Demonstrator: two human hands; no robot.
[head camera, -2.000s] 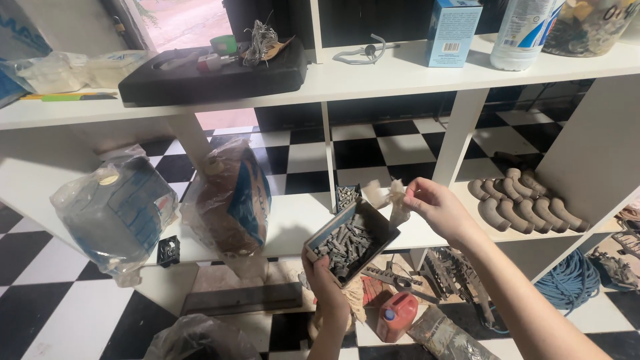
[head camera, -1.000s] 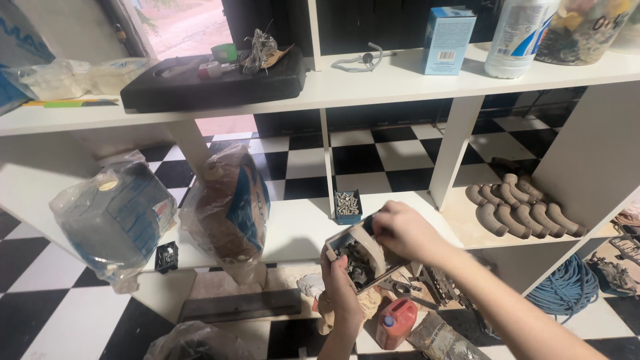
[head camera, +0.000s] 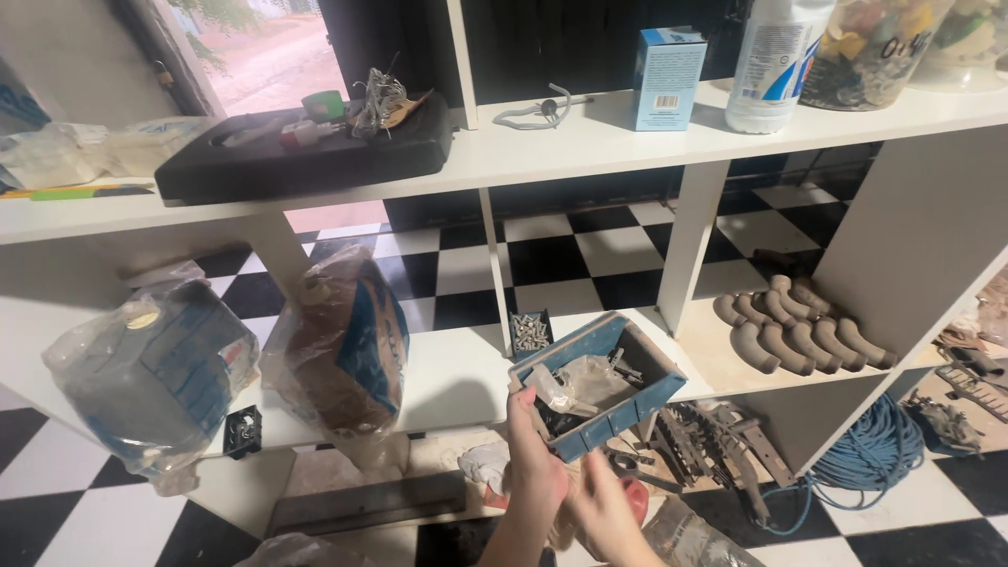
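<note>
A blue plastic parts bin (head camera: 602, 421) is tilted in front of the middle shelf, held at its left side by my left hand (head camera: 535, 461). Inside it lie a crumpled clear plastic bag (head camera: 591, 382) and some dark metal pieces. My right hand (head camera: 602, 496) is just below the bin's lower edge, blurred; whether it touches the bin or holds anything I cannot tell. Behind the bin, a smaller dark bin of screws (head camera: 531, 332) stands on the middle shelf beside an upright divider.
Bagged containers (head camera: 157, 378) and a small black tray (head camera: 242, 431) are at left. Curved pipe elbows (head camera: 803, 331) lie on the right shelf, above coiled blue rope (head camera: 870, 449). The upper shelf bears a blue box (head camera: 668, 79), a white bottle (head camera: 776, 67) and a black slab (head camera: 307, 153).
My right hand has moved from over the bin to beneath it. The plastic that this hand held above the bin two seconds ago now lies inside. The bin is tilted differently.
</note>
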